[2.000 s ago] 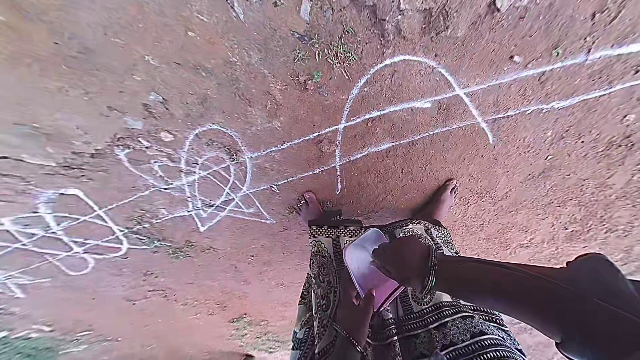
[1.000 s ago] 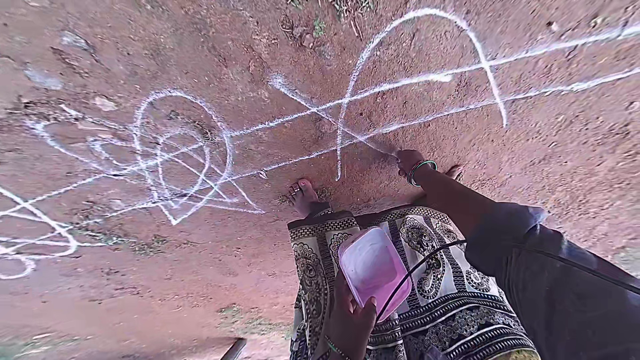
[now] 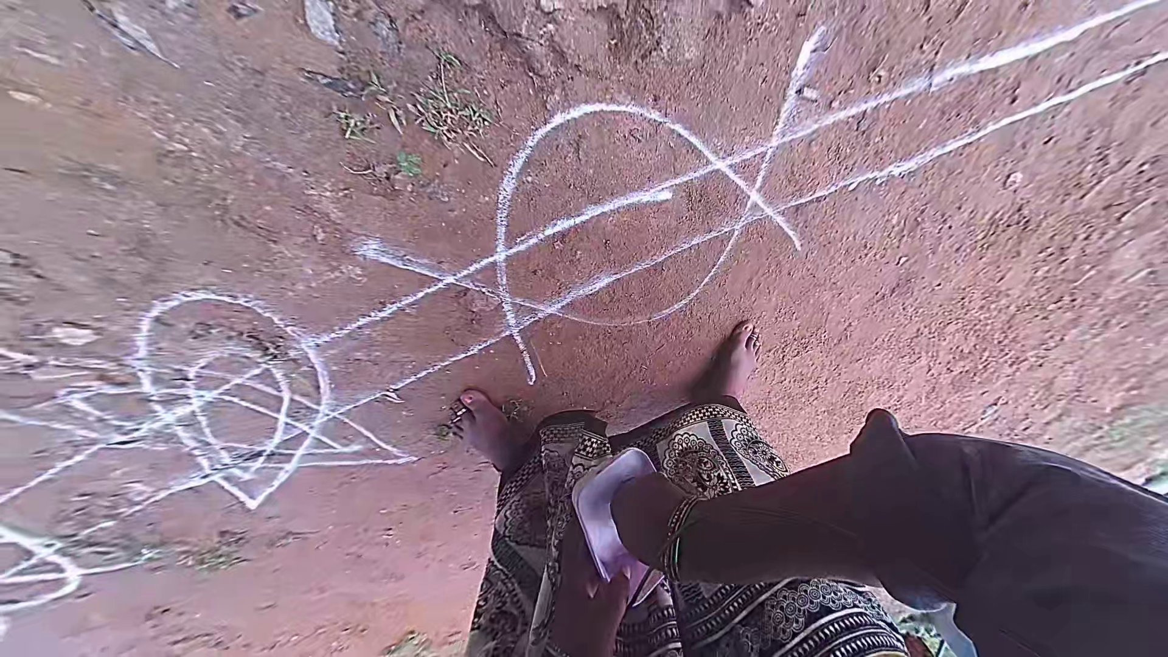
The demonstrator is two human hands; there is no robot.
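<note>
My left hand (image 3: 593, 598) holds a pink plastic container (image 3: 600, 511) by its lower side, in front of the patterned skirt. My right hand (image 3: 646, 516), with bangles at the wrist, is at the mouth of the container, its fingers down inside and hidden. White powder lines (image 3: 602, 214) lie on the reddish ground above my feet: two long slanting lines, crossed by an upper arch and a lower curve that together form a loop with crossing ends. Further left, a looped heart-like figure (image 3: 233, 411) overlaps the same lines.
My bare feet (image 3: 488, 424) stand just below the white lines, one on each side of the skirt (image 3: 712, 447). Small grass tufts (image 3: 447, 109) and stones (image 3: 321, 20) lie beyond the drawing. Part of another white figure (image 3: 41, 570) shows at the lower left.
A second before, my right hand was at the ground by the lower line; now it is back at the container. The short slanting stroke has become a full lower curve rising to the right.
</note>
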